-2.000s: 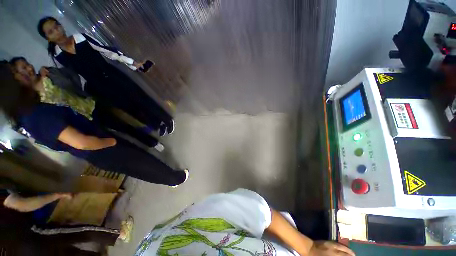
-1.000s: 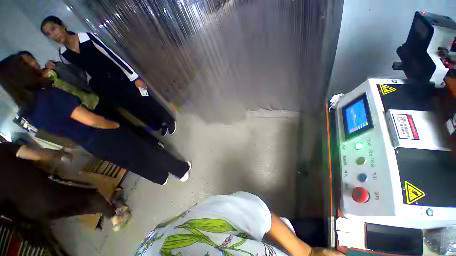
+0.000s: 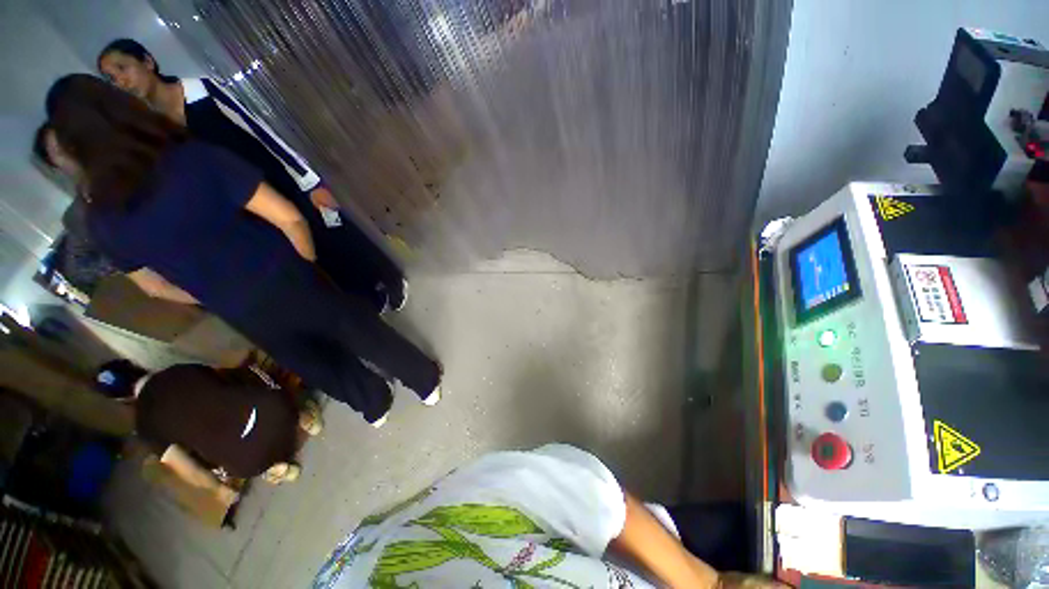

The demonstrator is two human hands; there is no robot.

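Neither of my hands is in view. Nearest in front is a white benchtop machine (image 3: 874,345) at the right. It has a lit blue screen (image 3: 824,272), a glowing green button, other round buttons and a red emergency-stop button (image 3: 832,451). Black panels with yellow warning triangles and a white plate with a red-and-white label (image 3: 938,290) are on its top. A black flat rectangle (image 3: 909,552), possibly a phone, lies on the ledge beside it. Crumpled clear plastic (image 3: 1018,557) is at the lower right corner.
At the bottom, a person in a white leaf-patterned shirt (image 3: 495,529) has an arm reaching to the bench, hand cut off. Several people are at the left, one bent over cardboard (image 3: 201,489). A clear strip curtain (image 3: 552,138) hangs behind. Black-and-white equipment (image 3: 966,104) is upper right.
The person in dark blue has turned and shifted right. The person in brown at the lower left has bent down. The machine has shifted slightly in the view, mostly downward.
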